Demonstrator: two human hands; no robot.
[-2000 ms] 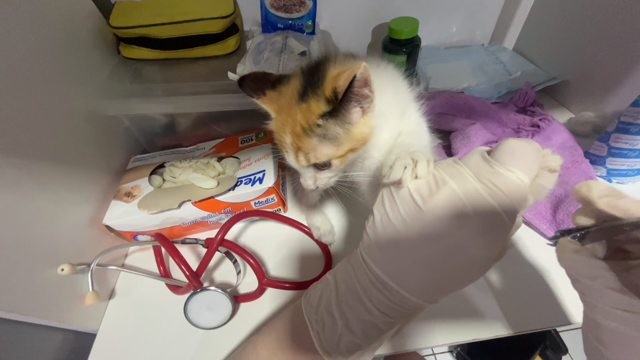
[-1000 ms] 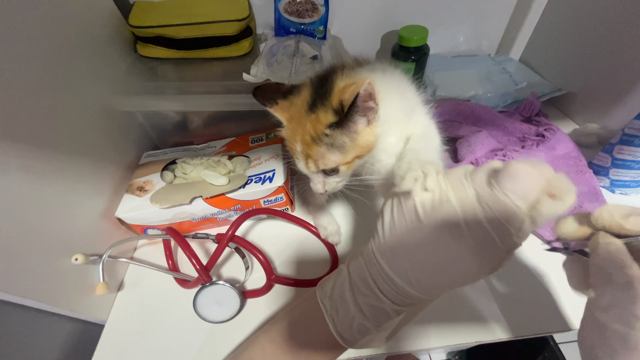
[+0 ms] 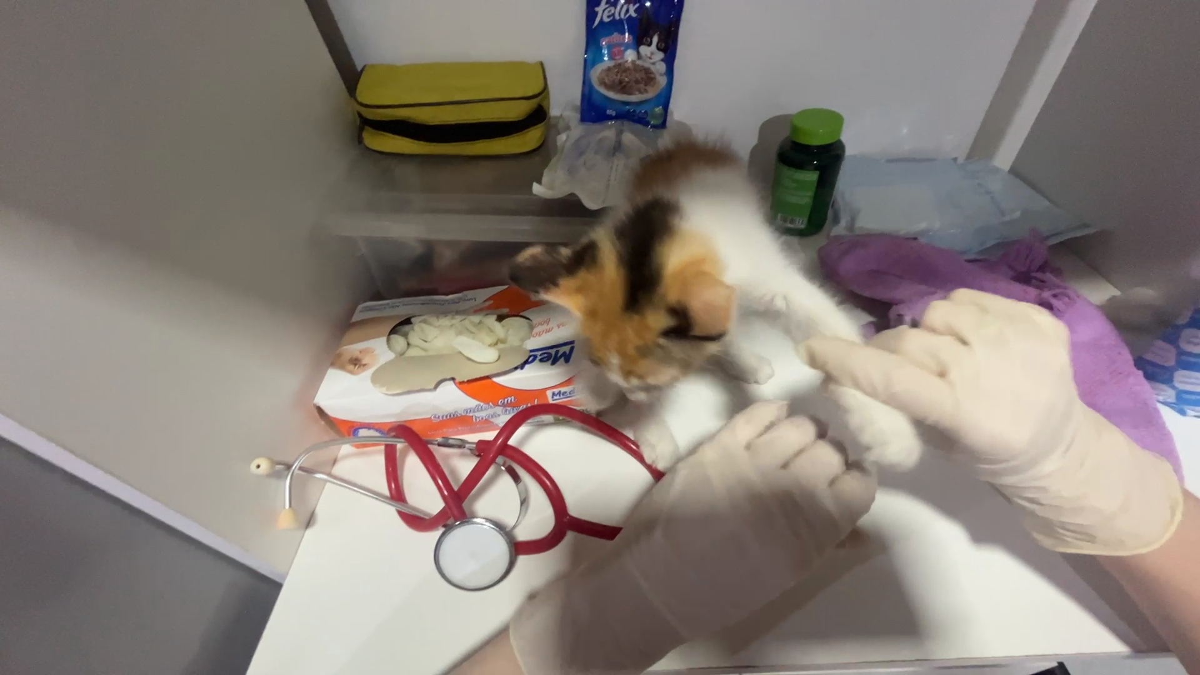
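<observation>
A calico kitten (image 3: 694, 281) leans over the white tabletop, head lowered toward the left, one foreleg stretched to the right between my hands. My gloved left hand (image 3: 750, 506) lies palm down at the lower middle with its fingers curled beside that foreleg; whether they grip it is hidden. From the right comes my gloved right hand (image 3: 975, 375), its index finger against the upper side of the foreleg and its other fingers bent. Left of the kitten lies a red stethoscope (image 3: 475, 553), in front of an opened box of gloves (image 3: 450, 361).
Behind stand a yellow zip case (image 3: 450, 103), a blue cat food pouch (image 3: 630, 66), a crumpled clear plastic item (image 3: 600, 164) and a green-capped bottle (image 3: 808, 173). Pale blue packets (image 3: 947, 202) and a purple cloth (image 3: 1097, 347) lie at the right. A grey panel (image 3: 169, 234) borders the left.
My right hand has come in from the right edge to the kitten's foreleg. My left hand's fingers have moved lower relative to the kitten. The kitten's head has dipped.
</observation>
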